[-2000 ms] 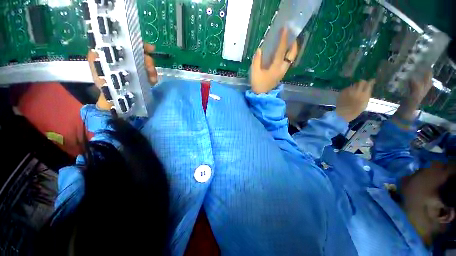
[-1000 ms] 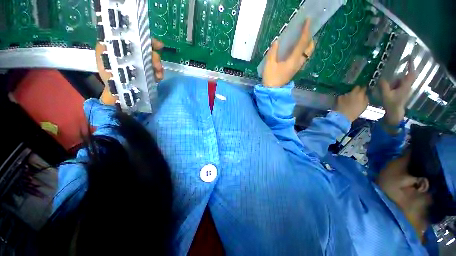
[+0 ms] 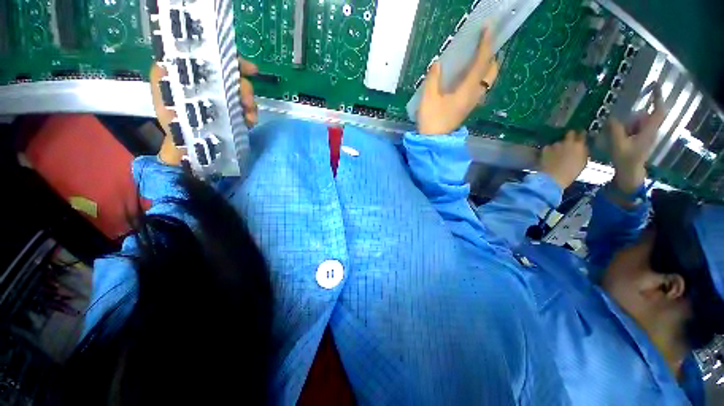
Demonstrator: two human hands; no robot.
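My left hand point(image 3: 168, 119) grips the lower part of an upright heatsink point(image 3: 230, 103), fingers showing at both sides. Its face with a row of black components point(image 3: 186, 75) is towards me, and its top is cut off by the frame edge. My right hand point(image 3: 454, 93) holds a second heatsink point(image 3: 488, 36), slanted up to the right over the green circuit board point(image 3: 333, 75), thumb at its left edge and fingers across its plain face. Whether this heatsink touches the board cannot be told. A pale fitted heatsink point(image 3: 390, 47) stands between my hands.
A silver rail point(image 3: 79, 97) runs along the board's near edge. At right, another person's hands point(image 3: 565, 158) are at the board near more heatsinks point(image 3: 635, 87); their head is low right. A red liner point(image 3: 83, 170) with a yellow label lies low left. Dark hair hides the lower left.
My right hand and its heatsink have moved a little up and right. The left heatsink has shifted slightly right in view. The other person's heatsink, held up before, now stands lower among others at the board.
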